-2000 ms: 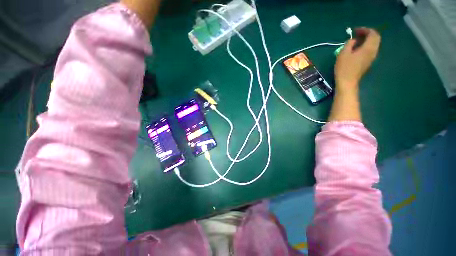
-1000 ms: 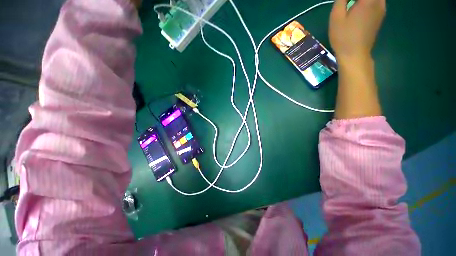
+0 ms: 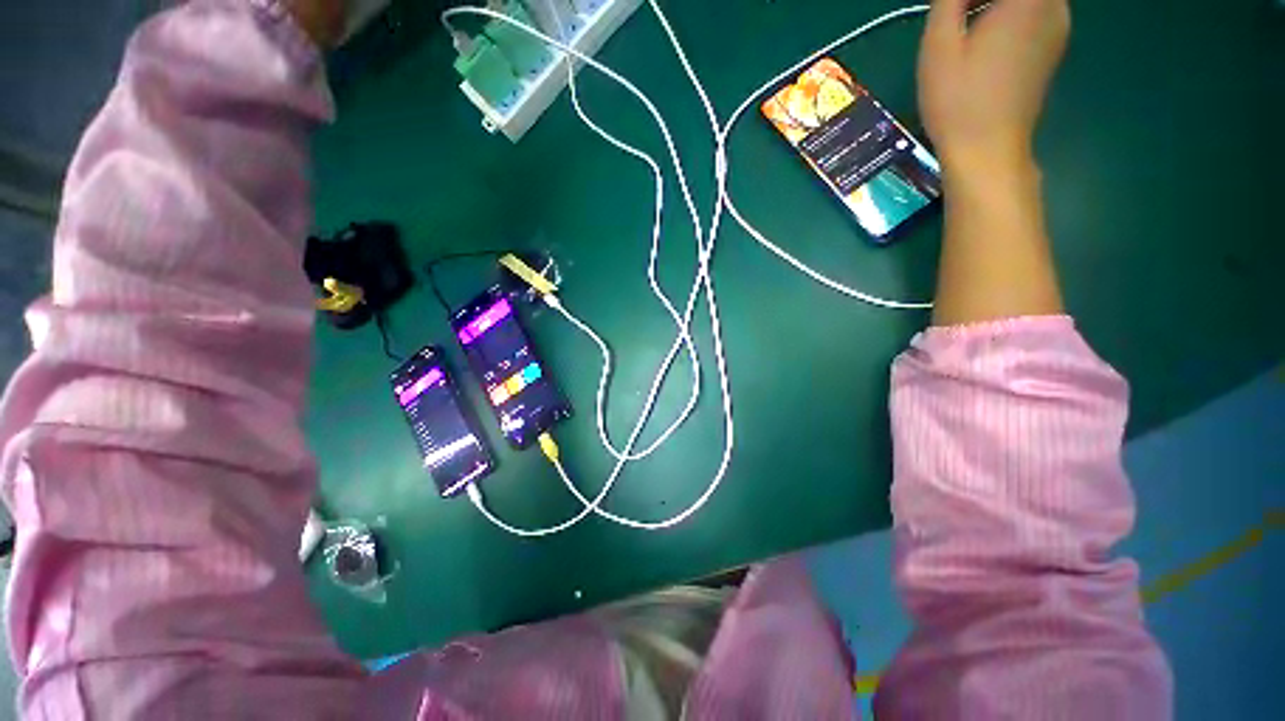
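My right hand is at the top right edge, partly cut off, by the end of a white cable; I cannot tell what it holds. A smartphone with a bright orange-and-teal screen lies just left of my right wrist. My left arm reaches up the left side; only a bit of my left hand shows at the top edge, its fingers out of the picture. Two smartphones with purple screens, the left one and the right one, lie side by side with cables plugged into their lower ends.
A white power strip with a green charger is at the top. A small yellow-edged device lies above the purple-screen phones. A black-and-yellow device and a bagged round part lie beside my left sleeve. White cables loop across the green mat.
The view has shifted, and the white cube charger has left the picture. My left arm has moved left, uncovering the black-and-yellow device. My right hand sits nearer the top edge than two seconds ago.
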